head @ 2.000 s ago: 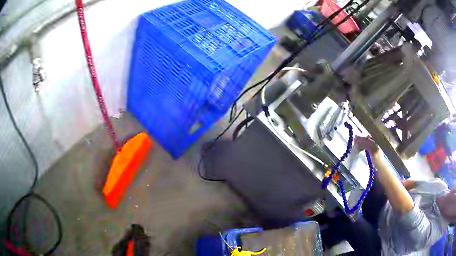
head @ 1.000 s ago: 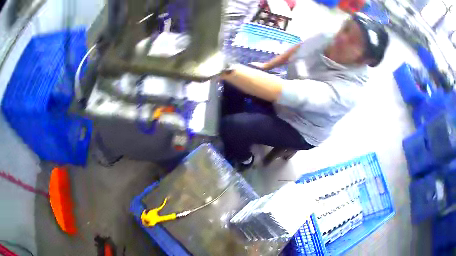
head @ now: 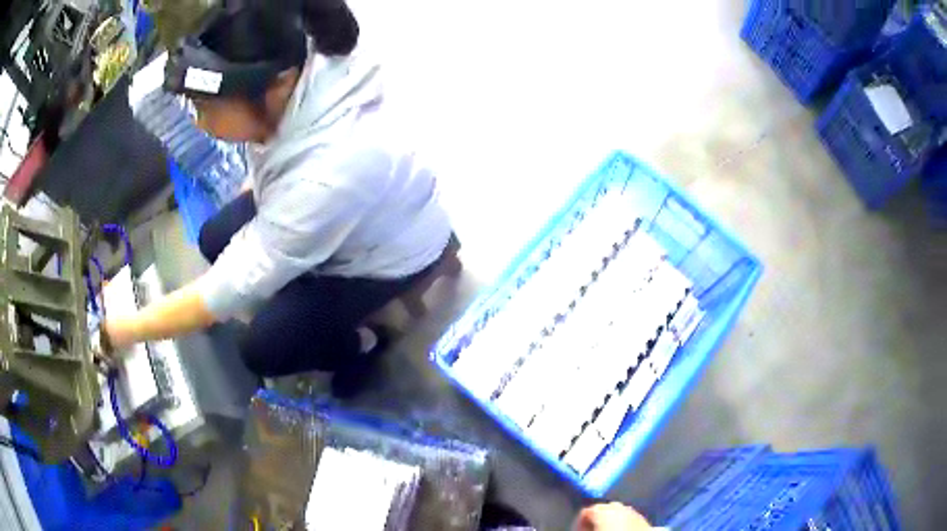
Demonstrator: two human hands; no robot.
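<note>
A hand (head: 613,518), which looks like my right hand, is at the bottom edge, right of centre. It is small, bright and cut off, so its grip cannot be told. My left hand is out of the picture. Just above it stands a blue crate (head: 730,292) with rows of pale flat metal parts (head: 582,311). To the left, a stack of pale plates (head: 358,493) lies on a worn dark board (head: 280,441), partly cut off by the bottom edge.
A seated person in a grey top (head: 343,187) reaches to a machine (head: 47,322) at left, with a coiled blue hose (head: 125,415) beside it. Blue crates stand at bottom right (head: 789,493) and upper right (head: 872,135). Another crate of parts is behind the person.
The view has swung right, away from the wall and orange dustpan. The parts crate shows more fully, nearer the centre. A hand has appeared at the bottom edge.
</note>
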